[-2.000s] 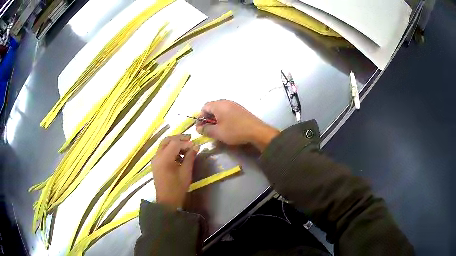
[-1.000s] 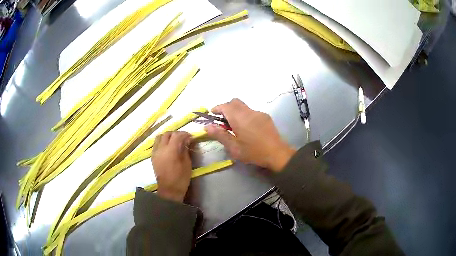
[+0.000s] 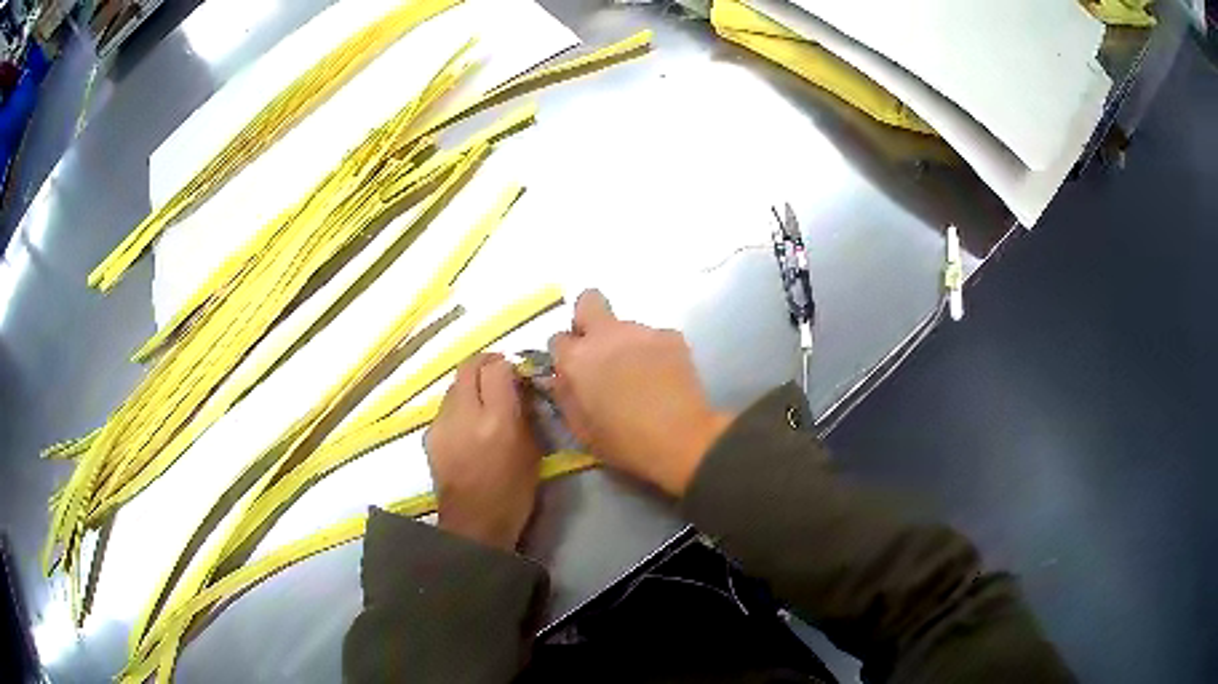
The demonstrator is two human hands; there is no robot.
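Long yellow straps (image 3: 254, 287) lie in loose bundles across the left and middle of the shiny metal table. My left hand (image 3: 484, 448) pinches the end of a yellow strap at the table's near middle; only a bit of it shows at the fingertips. My right hand (image 3: 628, 388) is closed around thread snips (image 3: 537, 362), mostly hidden in the fingers, their blades close to my left fingertips. A loose strap end (image 3: 541, 302) lies just beyond my hands. Another strap (image 3: 568, 464) passes beneath my left hand.
A second pair of snips (image 3: 793, 274) with a pale string lies right of my hands. A white pen-like tool (image 3: 954, 271) lies near the table's right edge. White sheets (image 3: 935, 80) cover yellow pieces (image 3: 815, 67) at the back right. A white card (image 3: 167, 174) lies under straps.
The snips in my right hand have moved down and nearer to my left fingertips, and now show less. The strap end beyond my hands lies free of them.
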